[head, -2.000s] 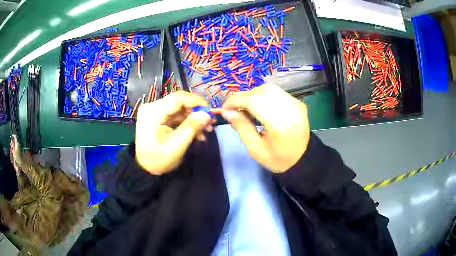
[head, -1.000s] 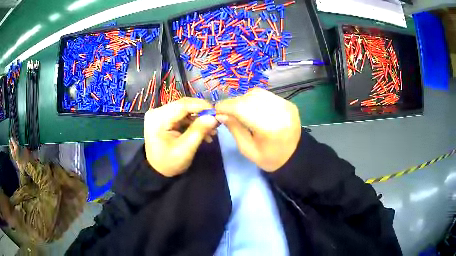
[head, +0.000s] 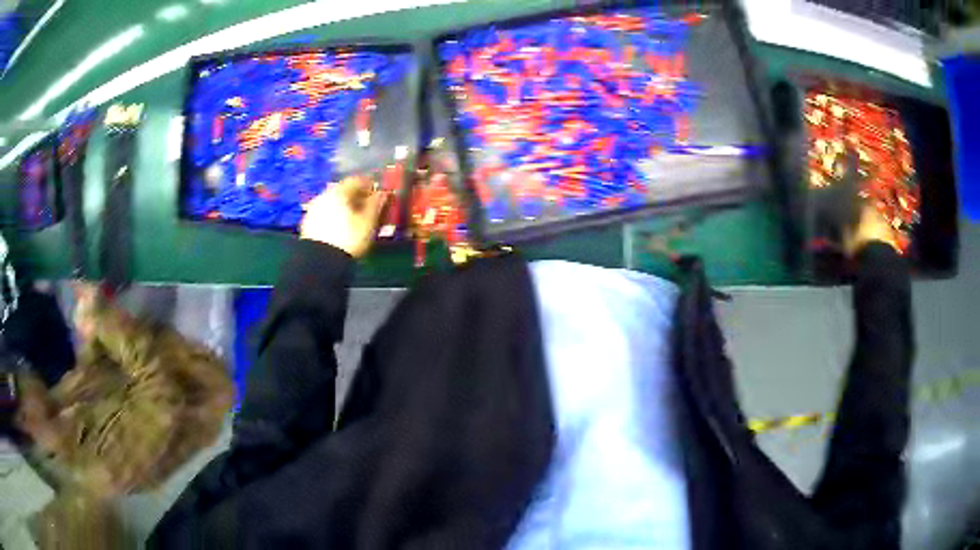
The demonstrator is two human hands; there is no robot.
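My left hand (head: 345, 216) is at the lower right part of the left tray (head: 189, 140), which holds blue housings (head: 274, 177) mixed with red leads. My right hand (head: 873, 228) reaches into the lower part of the right tray (head: 945, 183), beside the red leads (head: 892, 145). The picture is blurred, so I cannot tell if either hand holds a piece. The tilted middle tray (head: 741, 97) holds a dense mix of blue and red pieces (head: 570, 118).
A small pile of loose red pieces (head: 435, 204) lies between the left and middle trays. A white-and-blue pen (head: 709, 152) lies in the middle tray's right part. Dark cables (head: 120, 204) hang at the left. A person in brown (head: 150, 392) is at the lower left.
My hands, together on a blue piece in front of me before, have separated, left to the left tray and right to the right tray. The view has shifted, so the trays appear further right.
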